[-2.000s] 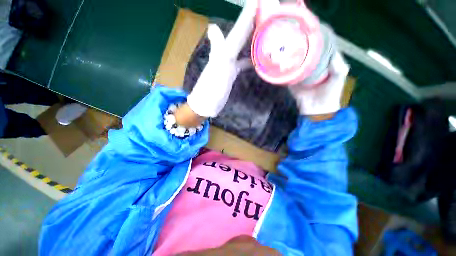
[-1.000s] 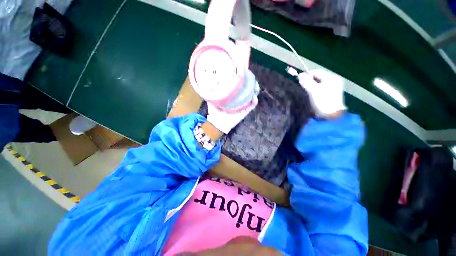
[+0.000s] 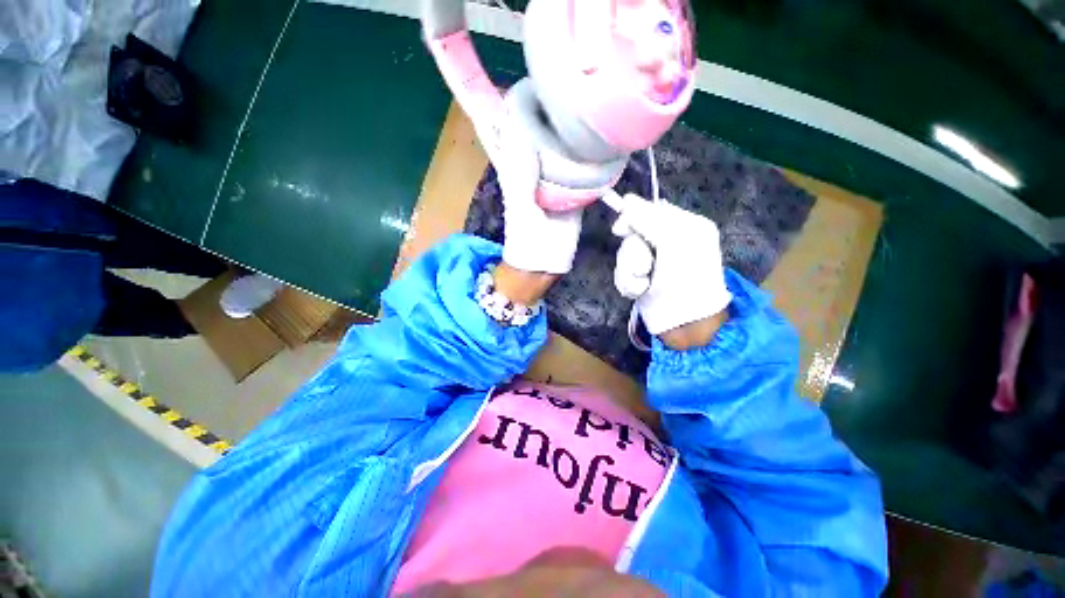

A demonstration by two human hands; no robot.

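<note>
The pink and white headphones are raised at the top of the view, cut off by its edge. My left hand, in a white glove, holds them from below by the lower earcup. My right hand, gloved, pinches the plug of the white cable at the lower earcup's edge; whether it is inserted is not clear. The cable also hangs below my right hand. A dark dotted bag lies flat beneath on the cardboard pad.
A pale rail crosses the green bench behind the pad. A black item and crumpled whitish sheeting lie at upper left. A person's dark sleeve shows at the left. A dark bag with a pink part is at right.
My right hand has brought the cable's plug from the right to the lower earcup. The headphones have turned and moved up and right in the picture with my left hand.
</note>
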